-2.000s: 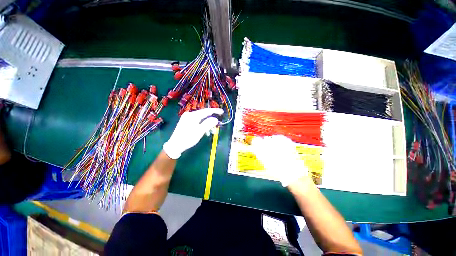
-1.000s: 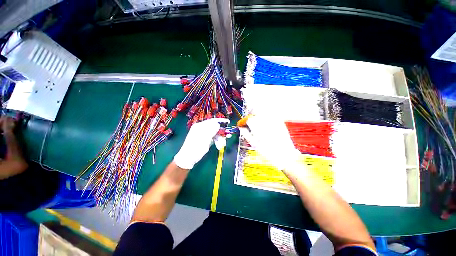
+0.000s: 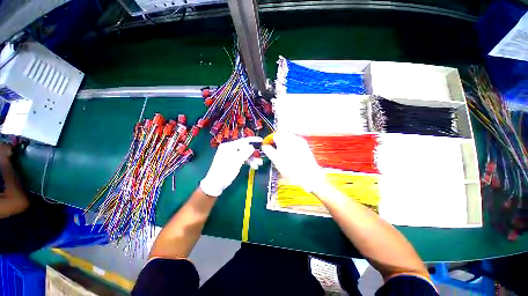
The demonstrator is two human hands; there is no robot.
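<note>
My left hand (image 3: 227, 164), in a white glove, holds a small dark-red connector housing (image 3: 257, 154) at its fingertips, mostly covered by the fingers. My right hand (image 3: 291, 157), also gloved, has an orange-yellow fingertip cover (image 3: 268, 139) and meets the left fingertips at the housing. Whether a wire is between the right fingers is too small to tell. The white wire tray (image 3: 425, 191) lies under and right of my right hand, with blue wires (image 3: 324, 80), black wires (image 3: 414, 117), red wires (image 3: 350, 152) and yellow wires (image 3: 341, 192) in separate compartments.
Partly wired connectors (image 3: 151, 167) lie in a pile at left. Another pile (image 3: 234, 118) lies beside the metal post (image 3: 249, 46). A vented metal box (image 3: 43, 92) stands far left. More long-wired pigtails (image 3: 498, 127) lie right of the tray. Another person's arm (image 3: 11, 188) shows at the left edge.
My right hand has moved from the yellow and red wires leftward to my left hand, and its fingers now touch the left fingertips. The camera view has shifted slightly.
</note>
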